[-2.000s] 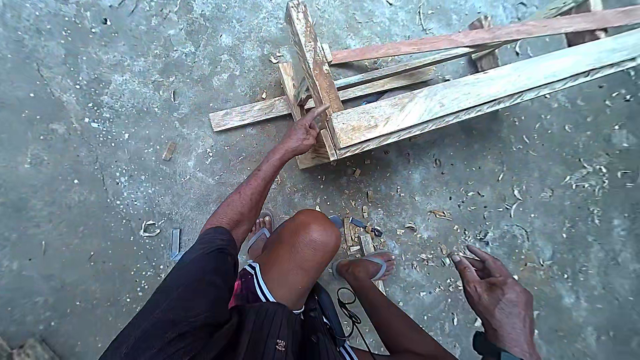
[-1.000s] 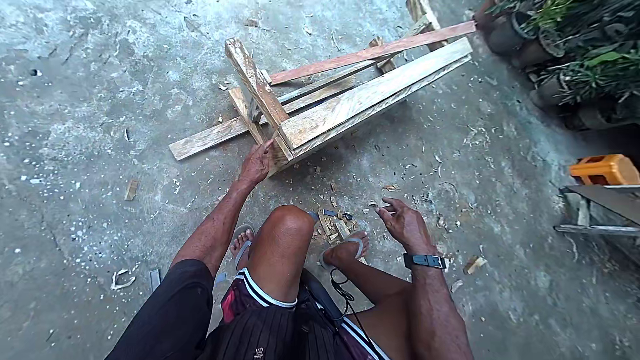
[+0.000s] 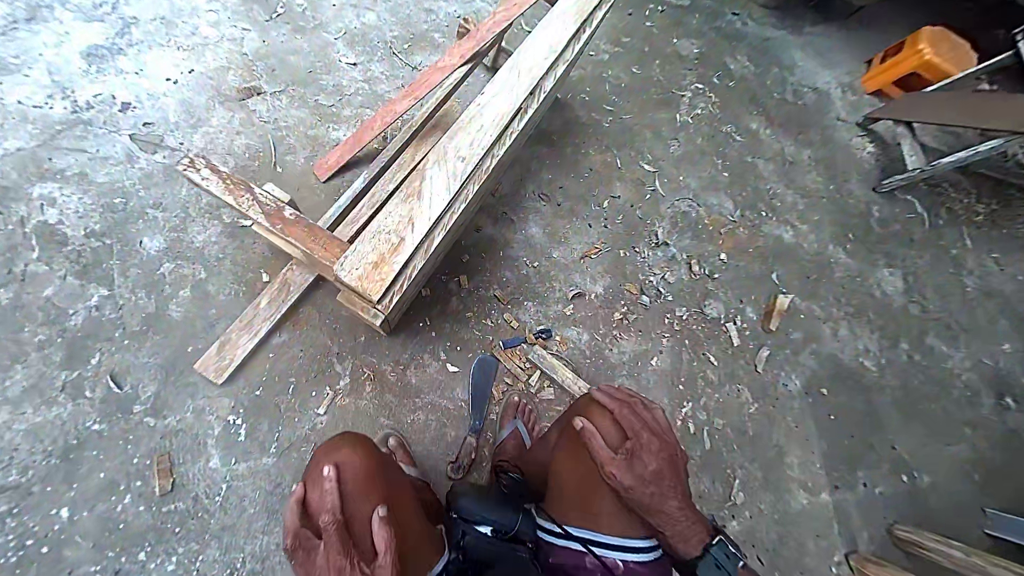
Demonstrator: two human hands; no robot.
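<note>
My left hand (image 3: 340,524) rests on my left knee, its fingers spread and holding nothing. On my right knee lies my right hand (image 3: 640,456), also without anything in it, a watch on its wrist. Ahead of my knees lies a wooden frame (image 3: 448,184) of long boards joined to a short crosspiece (image 3: 268,212). Between my feet a machete-like knife (image 3: 481,392) with a wooden handle lies on the concrete. Just beyond it are a small dark metal tool (image 3: 526,338) and a pale wood stick (image 3: 558,370), among wood chips.
Wood shavings and chips are scattered over the concrete floor (image 3: 720,416). An orange plastic object (image 3: 920,60) is at the upper right, by a low stand holding a flat brown piece (image 3: 952,110). Wooden pieces (image 3: 944,552) lie at the lower right.
My left hand has left the frame's end and come back to my left knee. My right hand has come down onto my right knee. The view has turned.
</note>
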